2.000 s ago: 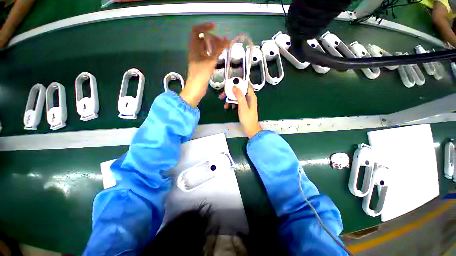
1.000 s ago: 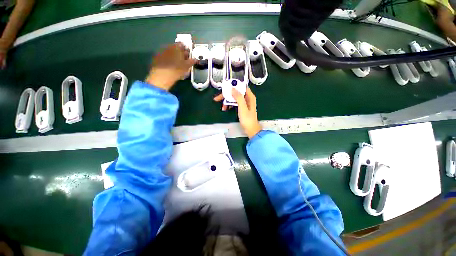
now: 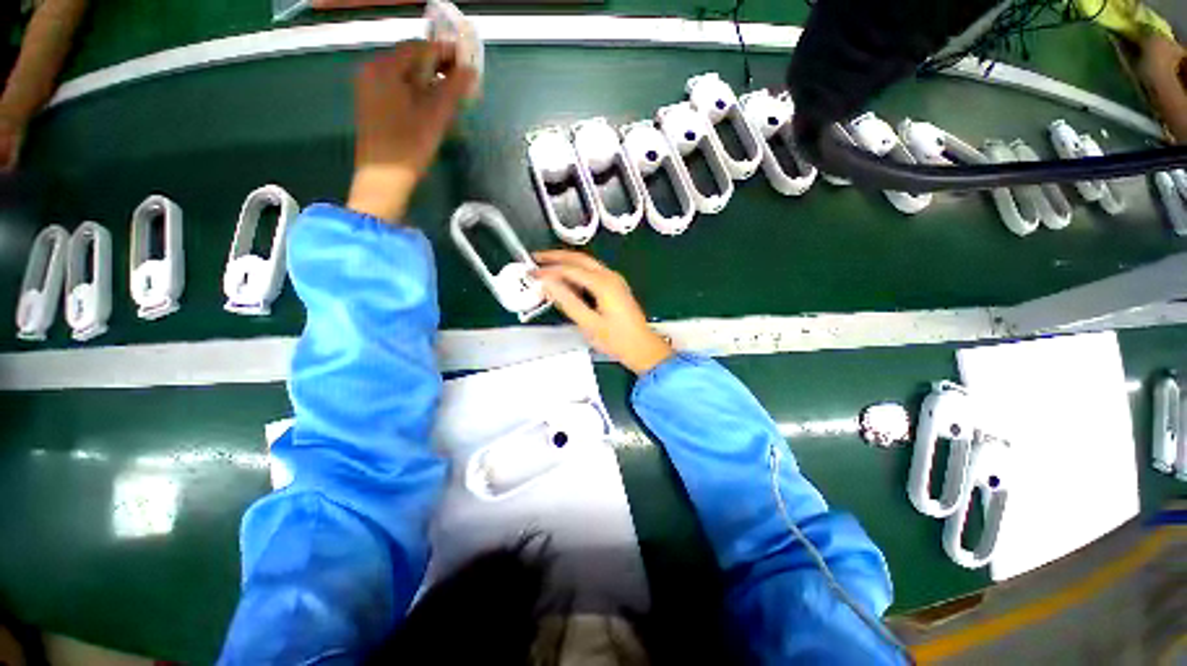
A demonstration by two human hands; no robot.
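My left hand is over the far side of the green belt, blurred, with its fingers closed on a whitish piece; its exact form is unclear. My right hand is at the near side of the belt, fingertips on the solid end of a white loop housing that lies tilted on the belt. Whether the fingers grip it or only touch it is hard to tell. Another housing lies on the white sheet in front of me.
A row of several housings is on the belt ahead right; several more are at left. Two housings lie by the right white sheet, near a round speckled clump. A black arm hangs overhead. Other people's arms show at both upper corners.
My left hand has moved up and away with the whitish piece. My right hand has moved left and down, and its housing is now on the belt. The left-hand housings have shifted left.
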